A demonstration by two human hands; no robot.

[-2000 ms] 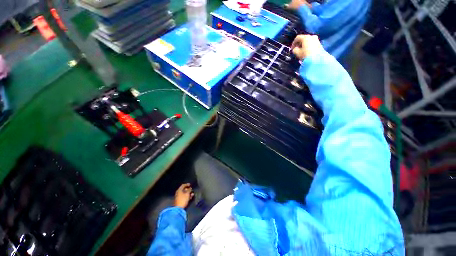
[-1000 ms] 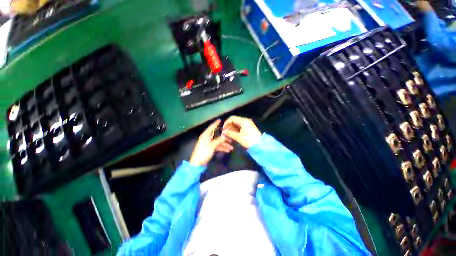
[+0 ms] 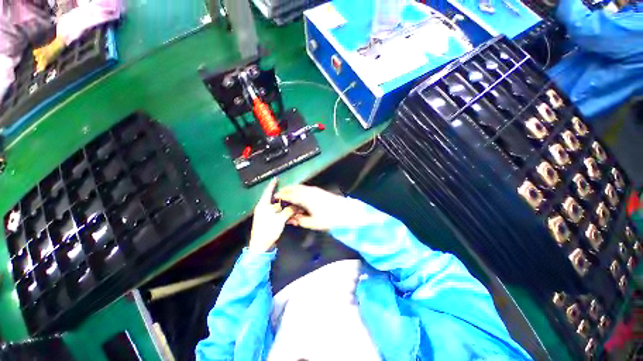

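My left hand (image 3: 266, 220) and my right hand (image 3: 314, 207) meet in front of my body, just off the bench's front edge. A small dark part (image 3: 288, 205) shows between their fingers, mostly hidden. The press fixture (image 3: 280, 168) stands on the bench just beyond my hands, with its red clamp handle (image 3: 266, 118) slanting down toward its base. A tall stack of black gridded trays stands at the right; its top tray (image 3: 486, 138) holds rows of beige square parts (image 3: 562, 230). A low black gridded tray (image 3: 136, 188) lies at the left with one small part (image 3: 13, 221) at its far-left edge.
Blue box units (image 3: 384, 53) stand behind the tray stack, with a thin clear tube running toward the fixture. At the upper left, a person's gloved hand (image 3: 49, 53) is over another tray. A person's blue sleeve (image 3: 599, 53) shows at the upper right.
My right hand came back from the right tray stack to meet my left hand. Since a second ago both hands stay together, and the view has shifted so they appear slightly lower and further left.
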